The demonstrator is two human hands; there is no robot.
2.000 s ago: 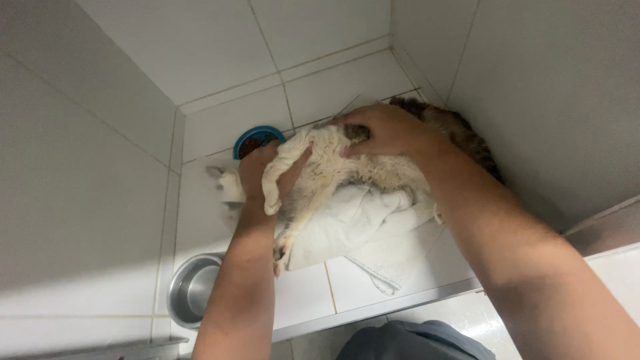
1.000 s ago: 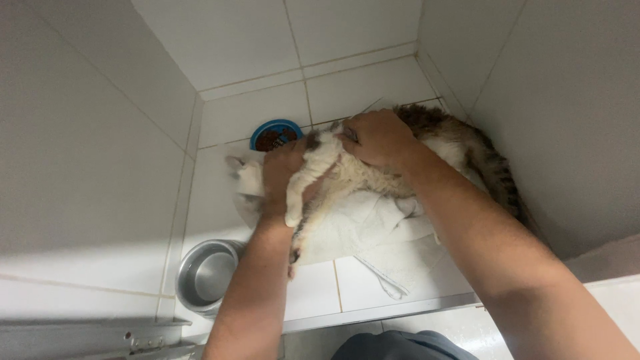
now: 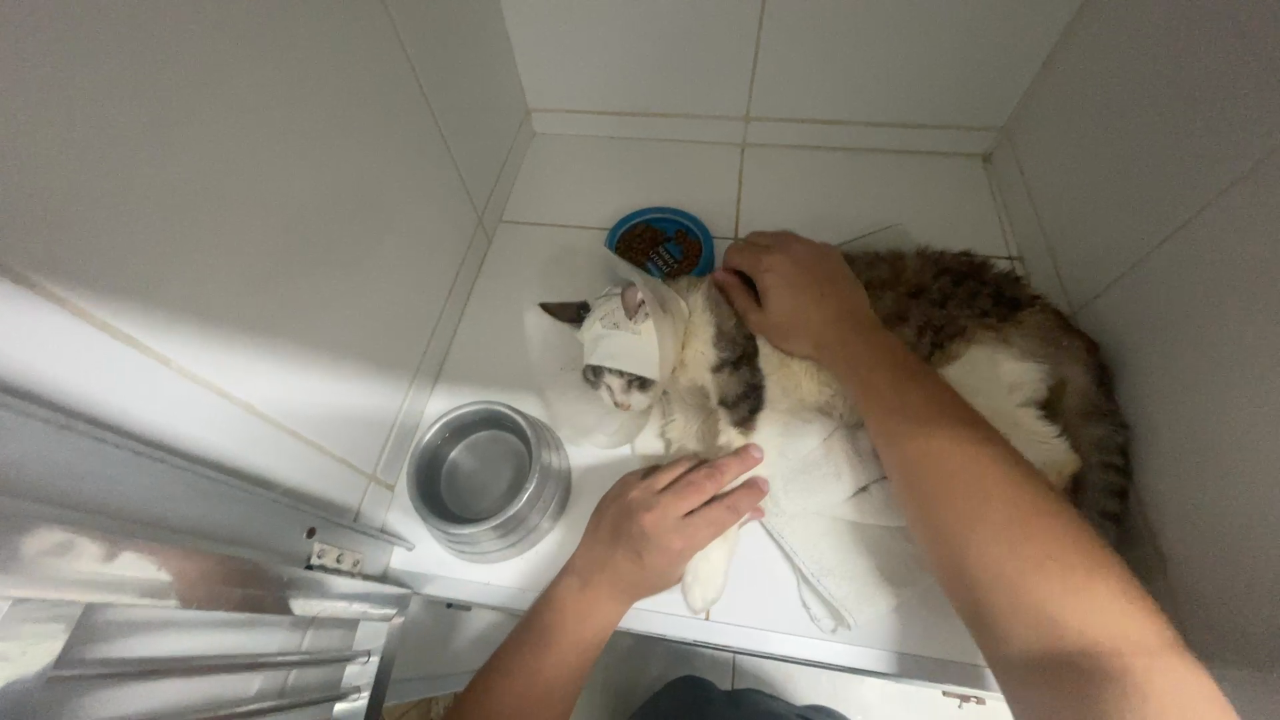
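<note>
A brown tabby-and-white cat (image 3: 940,300) lies on its side on a white cloth (image 3: 830,480). Its head, at the left, has a white bandage (image 3: 620,340) around it and sits inside a clear plastic cone collar (image 3: 570,400). My left hand (image 3: 660,520) rests on the cat's front leg near the cloth, fingers extended and slightly apart, not wrapped around the leg. With its fingers curled, my right hand (image 3: 795,290) touches the fur at the cat's shoulder and upper back; whether it pinches the fur I cannot tell.
A metal bowl (image 3: 490,480) stands left of the cat, near the front edge. Behind the cat's head is a blue dish (image 3: 660,243) of dry kibble. Tiled walls enclose the back and sides. A metal barred door (image 3: 200,660) stands at the lower left.
The cat's head and front have turned from belly-up toward the front, so its bandaged head now shows. My left hand has moved from beside its neck to its front leg.
</note>
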